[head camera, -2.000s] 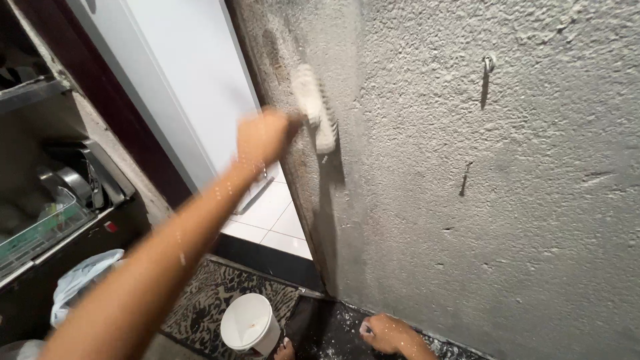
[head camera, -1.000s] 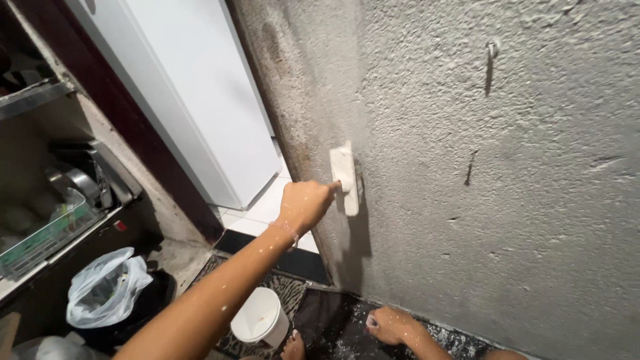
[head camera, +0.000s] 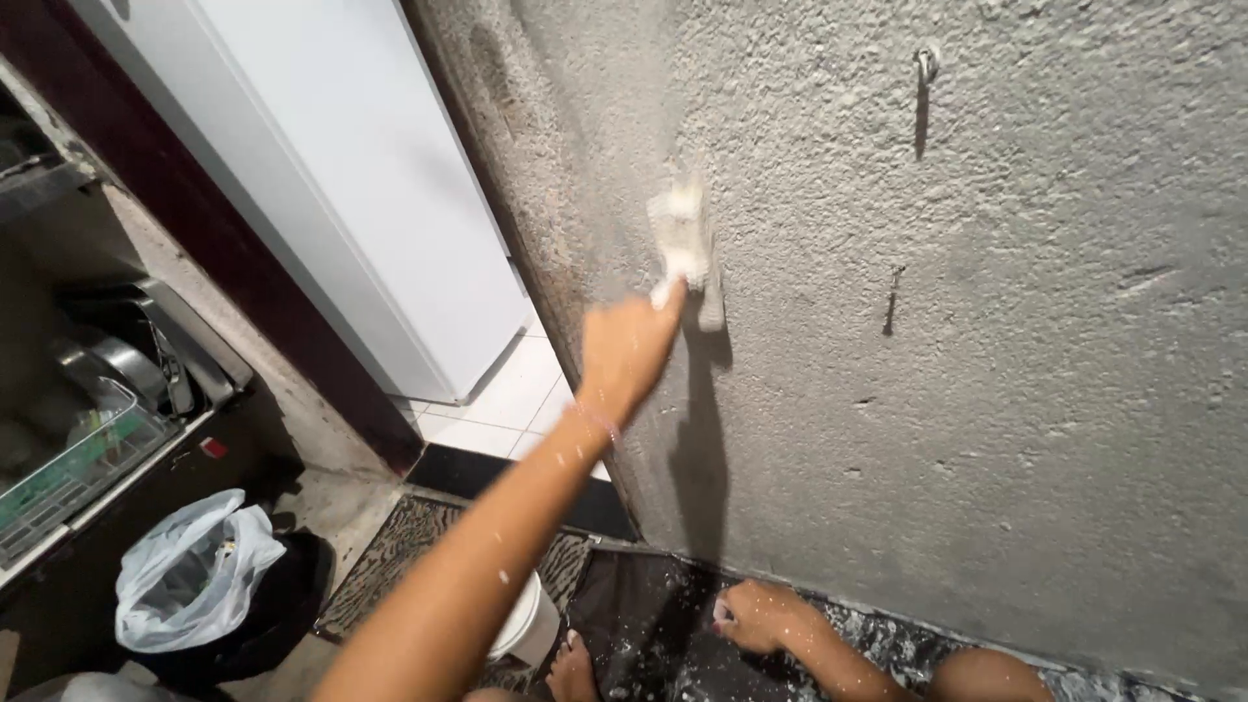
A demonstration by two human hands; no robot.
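My left hand (head camera: 634,346) reaches to the rough grey wall (head camera: 1033,419), gripping a pale block-shaped brush (head camera: 682,229) by its back. The brush is blurred and lies against the wall near its left edge, with its shadow below. White specks dot the left forearm. At the lower middle, my right hand (head camera: 765,616) is low over a dark, white-spattered floor covering (head camera: 634,595), its fingers curled; whether they hold something cannot be told. A white bucket (head camera: 534,624) stands partly hidden behind the left forearm.
A doorway with a large white appliance (head camera: 331,175) and white floor tiles (head camera: 507,390) is left of the wall. A patterned mat (head camera: 390,556), a bag-lined bin (head camera: 195,585) and a shelf with a dish rack (head camera: 78,468) are farther left. Hooks (head camera: 926,63) protrude from the wall.
My left hand and the brush moved down the wall between the two earlier frames, and are now higher again. My right hand has stayed low near the wall's foot.
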